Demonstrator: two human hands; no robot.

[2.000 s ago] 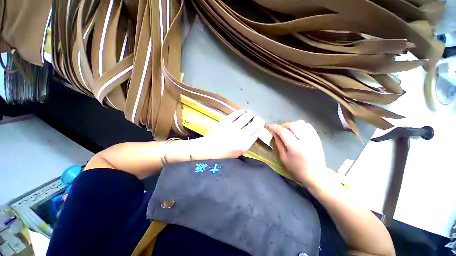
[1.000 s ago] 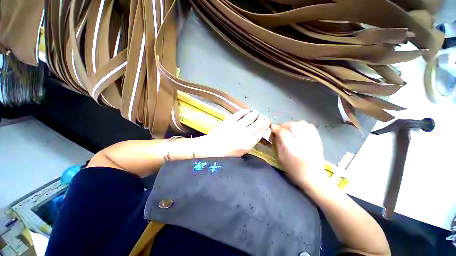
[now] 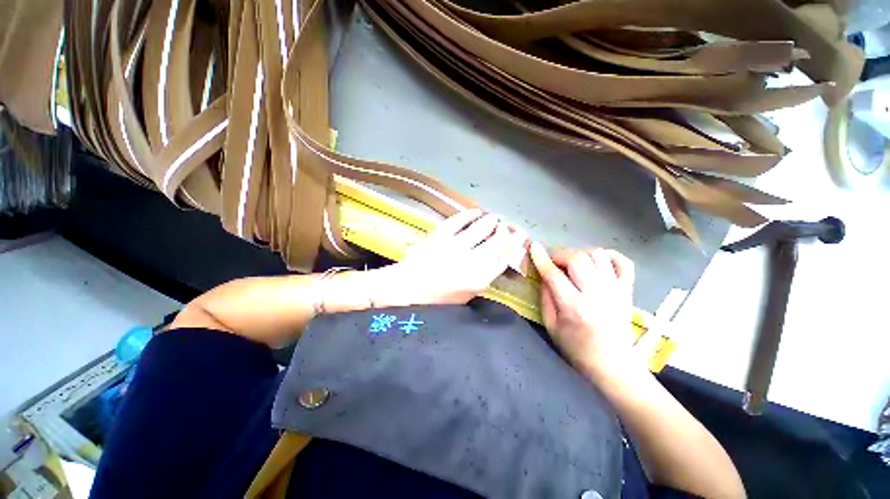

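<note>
A brown leather strap [image 3: 390,175] with a white line runs from the looped pile at the left to my hands. My left hand [image 3: 454,258] lies over the strap near its end, fingers bent on it. My right hand [image 3: 590,297] is beside it, thumb and fingertips at the strap end. A small pale piece [image 3: 517,260] shows between the hands; I cannot tell if it is tape or backing. The yellow guide strips [image 3: 376,229] lie under my hands along the near edge of the grey board [image 3: 439,127].
Looped straps [image 3: 244,127] hang at the left. Loose strap ends [image 3: 605,97] fan out at the upper right. A hammer [image 3: 776,302] lies right of the board. A pale ring [image 3: 839,146] is at the far right. My apron [image 3: 459,390] is just below the board.
My right hand's fingers have spread a little and its thumb points to the strap end. The view has shifted slightly. The left hand stays on the strap.
</note>
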